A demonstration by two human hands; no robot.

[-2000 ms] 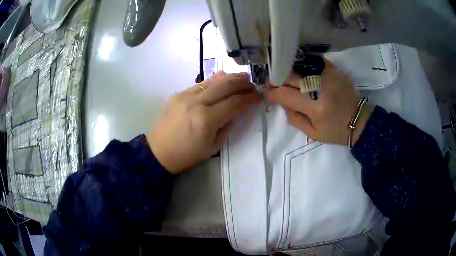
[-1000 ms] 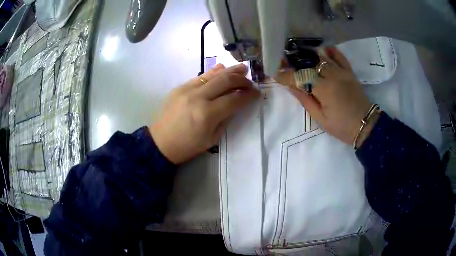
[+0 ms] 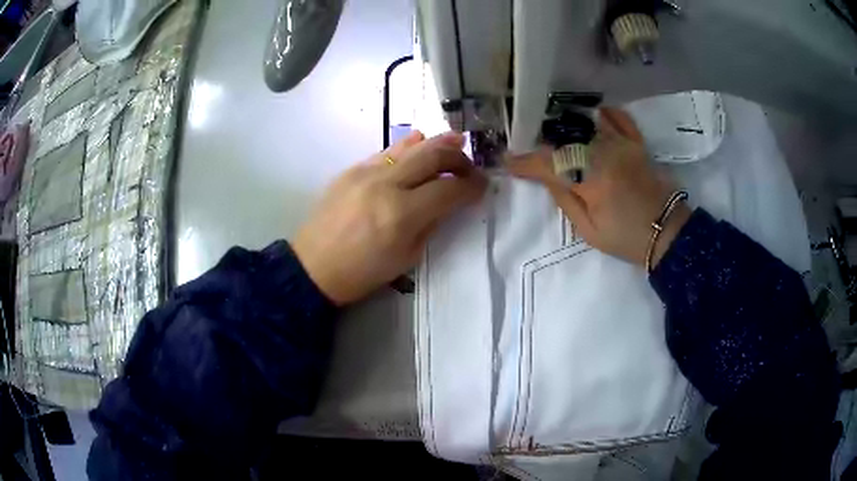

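A white garment panel [image 3: 601, 348] with dark double topstitching lies on the machine bed and runs under the presser foot [image 3: 486, 148]. A long white strip [image 3: 458, 348] forms its left part. My left hand [image 3: 381, 211] lies at the strip's upper left, fingertips bent down on the cloth just left of the foot. My right hand [image 3: 601, 193] is right of the foot, thumb and fingertips at the cloth, partly hidden behind the cream ribbed knob [image 3: 570, 162]. The needle point and the cloth right under the foot are hidden. A flap [image 3: 681, 131] with stitched border shows at upper right.
The pale machine head [image 3: 554, 47] hangs above my hands. A thin black bent bar [image 3: 386, 103] stands left of the foot. A grey rounded part [image 3: 301, 42] is at upper left. Plaid, plastic-covered cloth [image 3: 94, 216] lies along the left side.
The view has shifted slightly. My right hand first drew back a little from the foot, and its fingertips are now nearer it again. My left hand stays beside the foot; the cloth has moved little.
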